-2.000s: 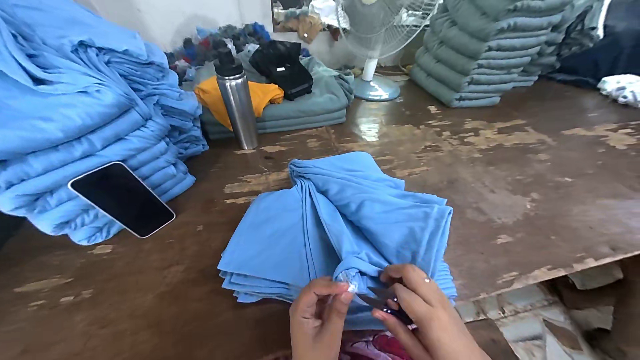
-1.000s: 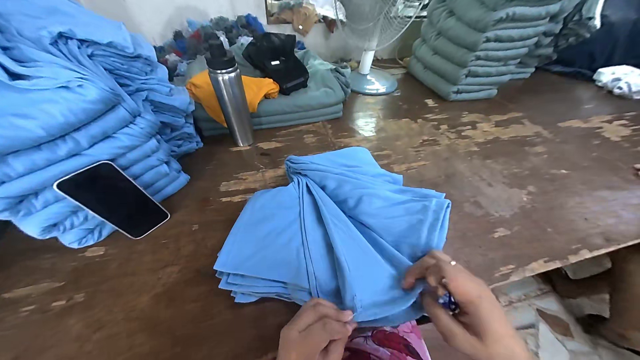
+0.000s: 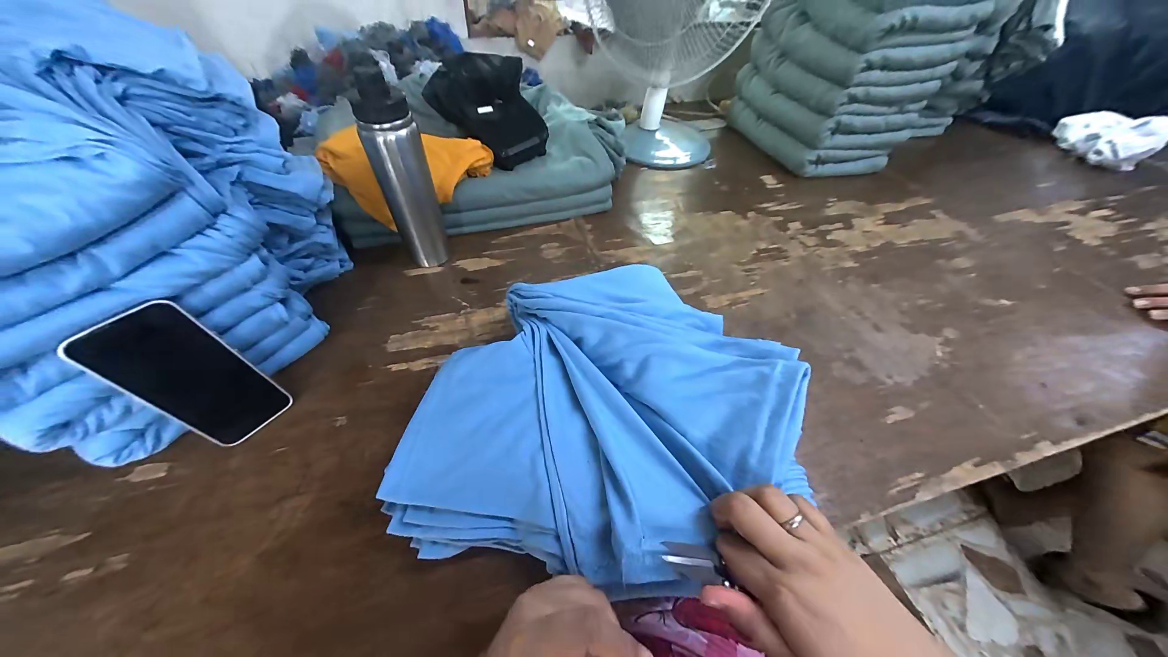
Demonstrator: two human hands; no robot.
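Observation:
A layered pile of light blue fabric pieces (image 3: 584,411) lies fanned on the worn wooden table, its near edge by my hands. My right hand (image 3: 794,575), with a ring on one finger, is closed around small metal thread snips (image 3: 695,558), whose blades point left over the fabric's lower edge. At the bottom, my left hand (image 3: 566,620) is against the near edge of the cloth; its fingertips are hidden, so its hold cannot be made out. Pink patterned cloth (image 3: 689,628) shows between the hands.
Stacked blue fabric (image 3: 109,228) and a phone (image 3: 178,372) are at left. Behind stand a steel bottle (image 3: 406,182), a black cap (image 3: 493,109), a fan (image 3: 666,144) and folded grey-green fabric (image 3: 849,91). Another person's fingers (image 3: 1152,299) rest at the right table edge (image 3: 1031,461).
The snips' blades, hidden one second ago, now show over the fabric's near edge. Another person's fingers show more at the right.

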